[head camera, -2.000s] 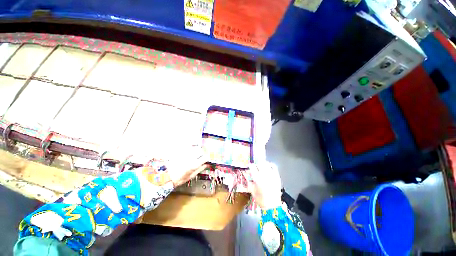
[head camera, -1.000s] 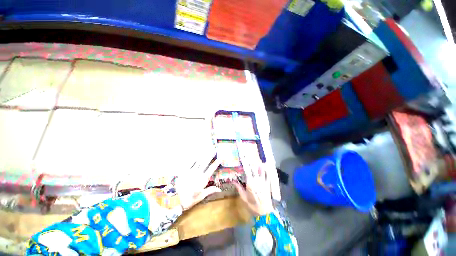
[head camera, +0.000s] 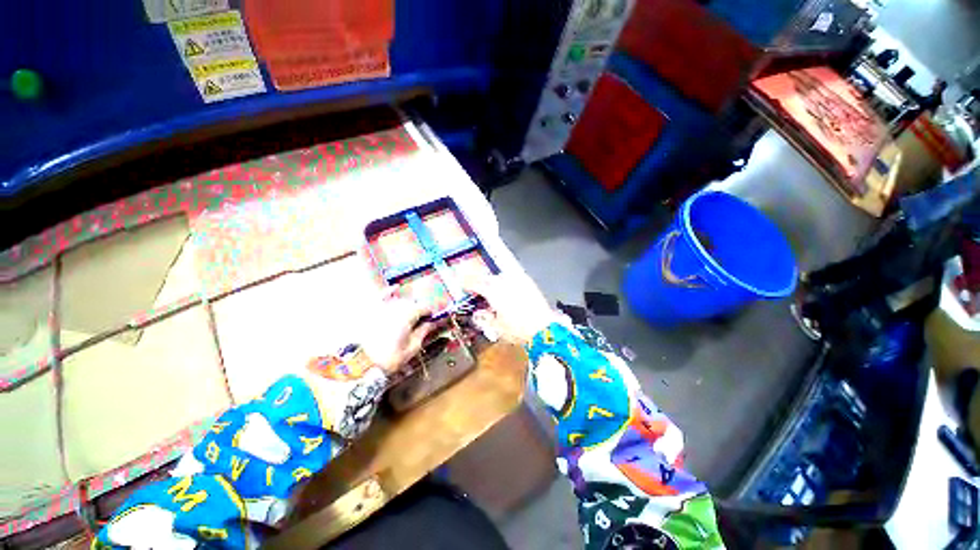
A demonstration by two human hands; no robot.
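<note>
The blue cutting die, an open square with cross bars, lies flat on the right end of the red-and-green fabric lay. My left hand is at the lay's near edge, just left of the die's near corner. My right hand is at the die's near right corner, fingers curled toward the left hand. Thin dark and reddish strands hang between the hands over the edge. Glare and blur hide whether either hand grips them. Tan sheets show in the lay's cut openings.
The wooden bed edge runs along the near side. The blue press beam spans the back. A control box stands at the press end. A blue bucket is on the floor at right. A red-topped table stands behind it.
The view has swung right, so the lay and die sit further left in the picture. The hands, spread open a second ago, are now closer together with fingers curled at the near edge.
</note>
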